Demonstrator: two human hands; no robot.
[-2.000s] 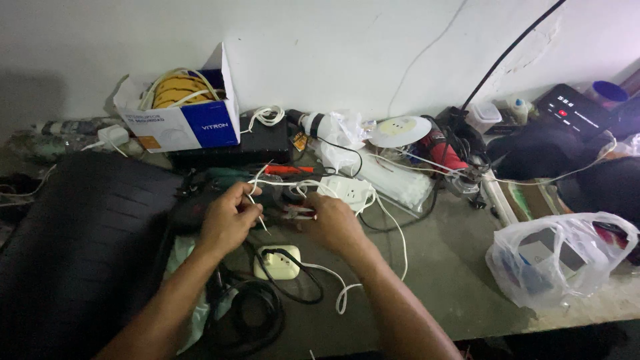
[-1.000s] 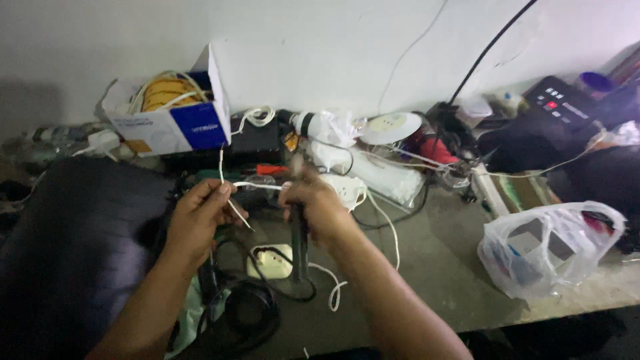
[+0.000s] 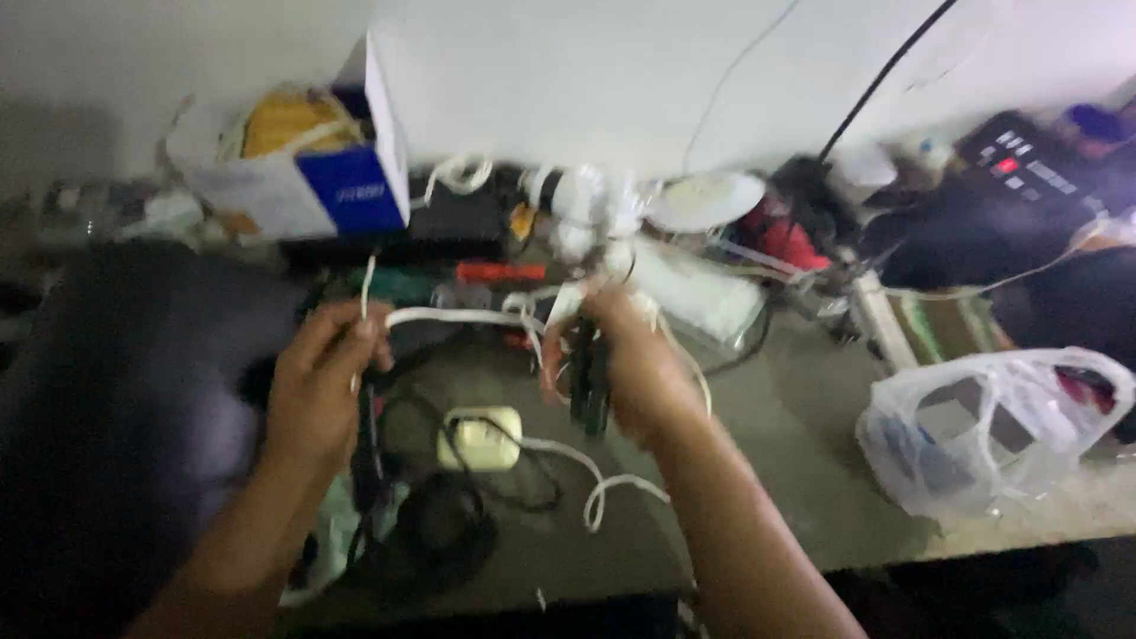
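Pinched between the fingertips of my left hand (image 3: pixel 324 382) is a white cable (image 3: pixel 453 315), one end of it sticking up above the fingers. The cable runs right toward my right hand (image 3: pixel 630 355), which is blurred and closed around a dark-handled hand tool (image 3: pixel 588 377); the tool's head cannot be made out. A white outlet block, mostly hidden, lies behind my right hand. Below and between the hands sits a cream socket box (image 3: pixel 480 438) with a white cord (image 3: pixel 595 479) leading right and a black cable (image 3: pixel 444 524) looped beside it.
A blue and white cardboard box (image 3: pixel 355 191) with a yellow coil stands at the back left. A large black case (image 3: pixel 133 399) lies on the left. Behind my right hand are a clear plastic packet (image 3: pixel 701 293) and a white disc (image 3: pixel 710 202). A plastic bag (image 3: pixel 985 435) rests near the right edge.
The dark-handled tool stays in my right hand, which has changed its angle over the last two seconds. My left hand still holds the white cable.
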